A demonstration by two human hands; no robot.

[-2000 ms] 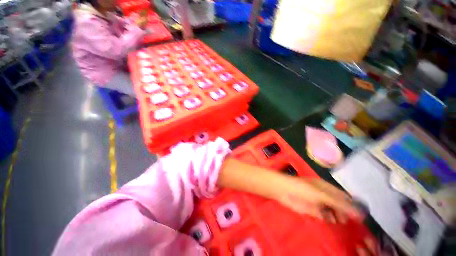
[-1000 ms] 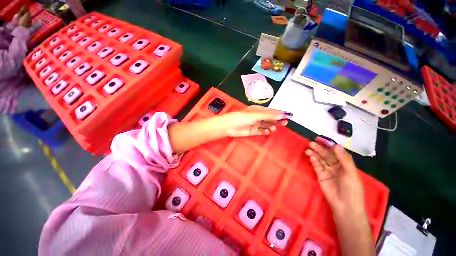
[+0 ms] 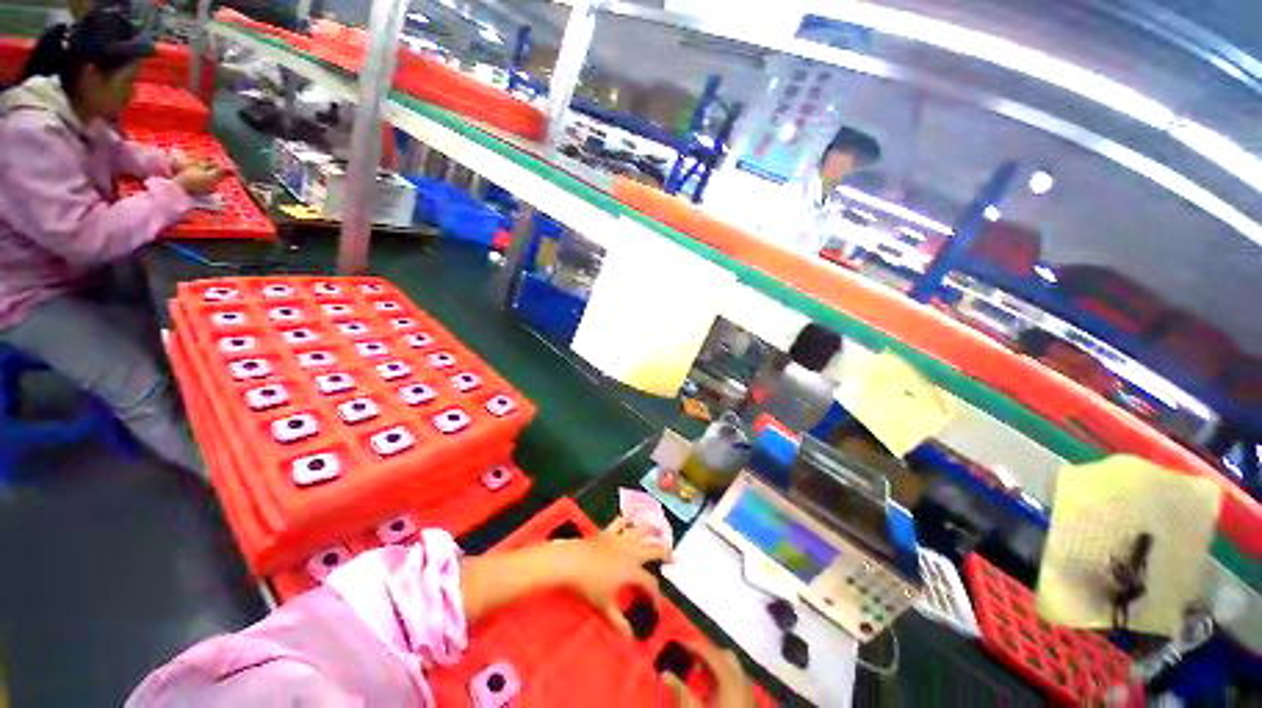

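The front red foam tray (image 3: 554, 639) lies before me, partly hidden by my sleeve. My left hand (image 3: 616, 564) reaches across it, fingers around a dark-faced watch body (image 3: 641, 616). My right hand (image 3: 720, 681) is blurred and cut by the bottom edge, its fingers at another dark watch body (image 3: 678, 661). Both watches are low over the tray; whether they touch its pockets is unclear. A watch lies back up (image 3: 493, 685) in a near pocket. A dark watch (image 3: 565, 530) sits in the far corner pocket.
Stacked red trays (image 3: 346, 484) with pale watch backs stand at left. Two loose watches (image 3: 789, 634) lie on white paper before the beige tester (image 3: 830, 574). Yellow sheets (image 3: 637, 321) hang from the shelf. A person (image 3: 83, 208) in pink sits at far left; another stands beyond the shelf.
The view has tilted up, showing shelves and lights. My hands have moved closer together, low over the tray; the held watches now show dark faces.
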